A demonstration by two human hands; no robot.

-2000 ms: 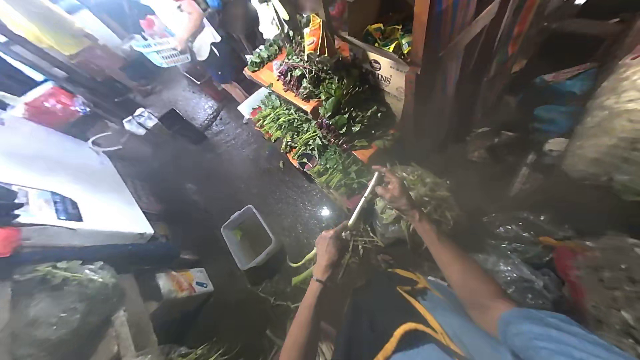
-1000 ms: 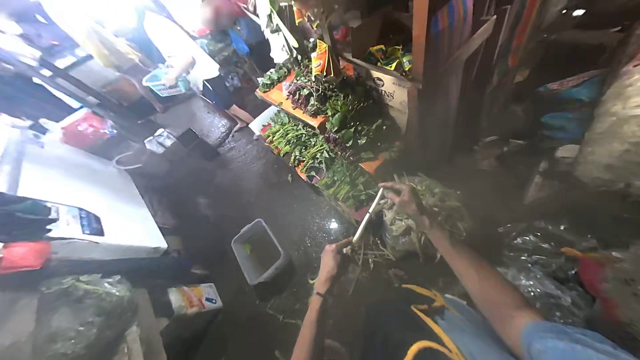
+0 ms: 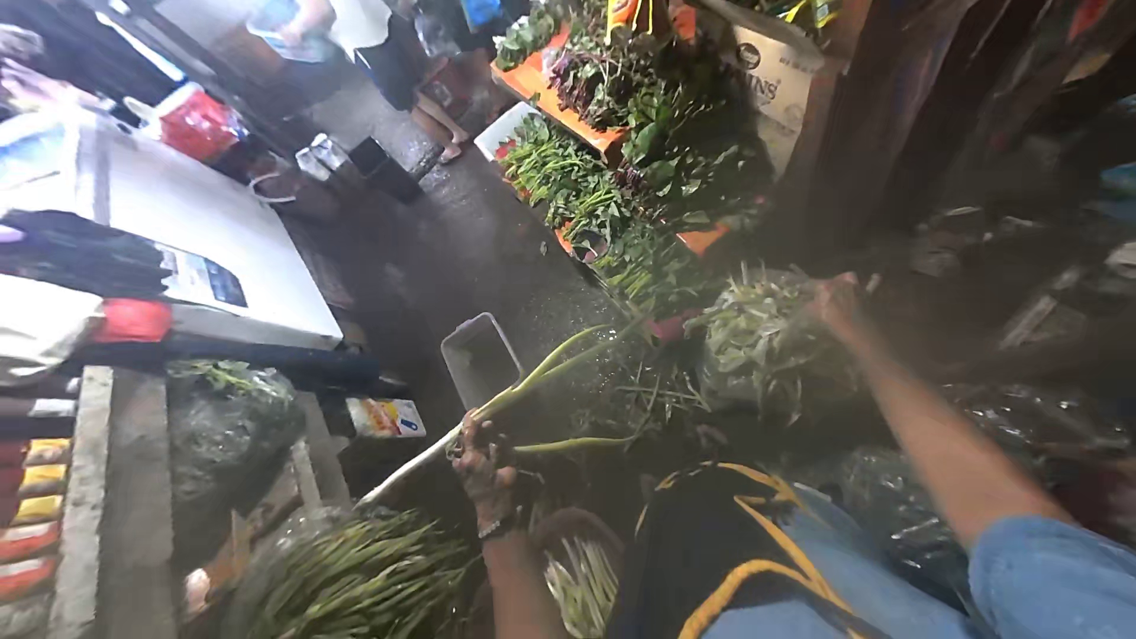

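My left hand point(image 3: 484, 470) is closed around a long green onion stalk point(image 3: 417, 460); its white end points down to the left and its green leaves reach up to the right. My right hand point(image 3: 834, 297), blurred, is at a clear plastic bag of leafy trimmings point(image 3: 754, 355); whether it holds anything is unclear. A bundle of thin green stalks point(image 3: 364, 581) lies below my left hand, and pale stalks point(image 3: 581, 581) stand beside my left forearm.
Leafy greens point(image 3: 657, 160) cover a stand at the top centre, beside a cardboard box point(image 3: 781, 89). A plastic bin point(image 3: 484, 355) stands on the wet floor. A white cooler-like box point(image 3: 213, 240) is at left. Another person's leg point(image 3: 439, 124) shows beyond.
Both hands were at one pale stalk; now they are far apart. The left has moved down and left with an onion stalk, the right out to the trimmings bag.
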